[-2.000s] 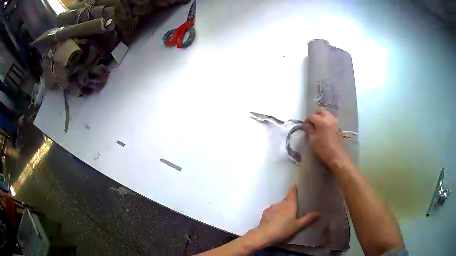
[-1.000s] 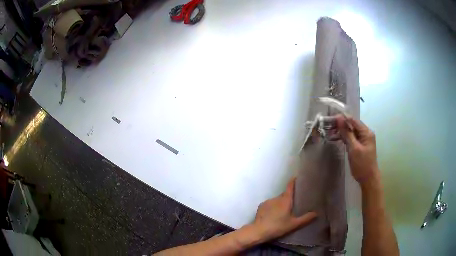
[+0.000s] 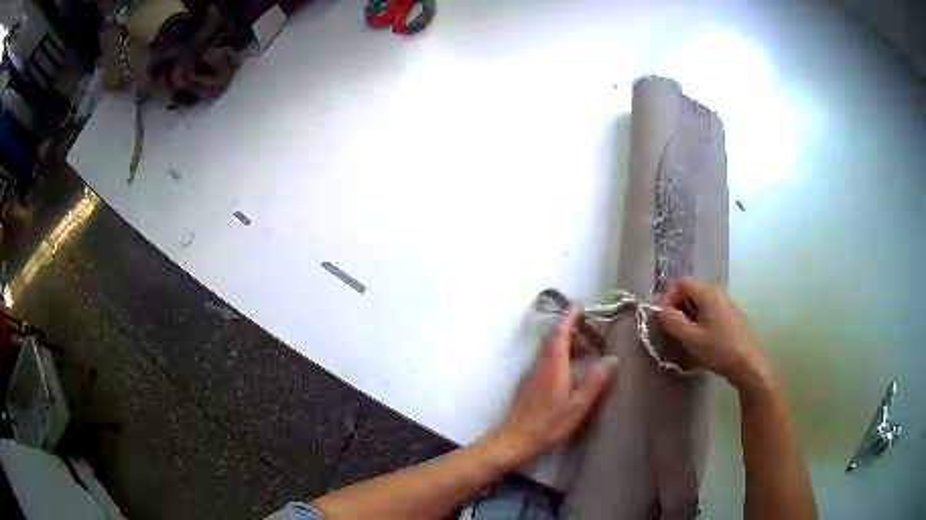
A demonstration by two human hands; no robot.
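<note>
The tied bundle (image 3: 650,427) is a grey-brown roll lying lengthwise at the right of centre, with frayed edges along its upper part. The tie strip (image 3: 616,305) crosses its middle, with a pale loop hanging on top and a darker end curling off the left side. My right hand (image 3: 711,330) pinches the pale strip on top of the roll. My left hand (image 3: 553,391) is at the roll's left side, thumb and fingers apart, fingertips at the darker strip; whether they grip it is unclear.
Red-handled fabric shears (image 3: 401,12) are cut off at the top edge. A pile of tied bundles (image 3: 188,51) lies far left. A silver spring clamp (image 3: 875,432) is at the right. Fabric offcuts (image 3: 343,277) dot the white table (image 3: 437,183). Speckled floor (image 3: 274,355) shows lower left.
My left hand has moved up from the cloth to the strip. My right hand has lowered, still with the strip. The dark-handled scissors at the roll two seconds ago are out of view.
</note>
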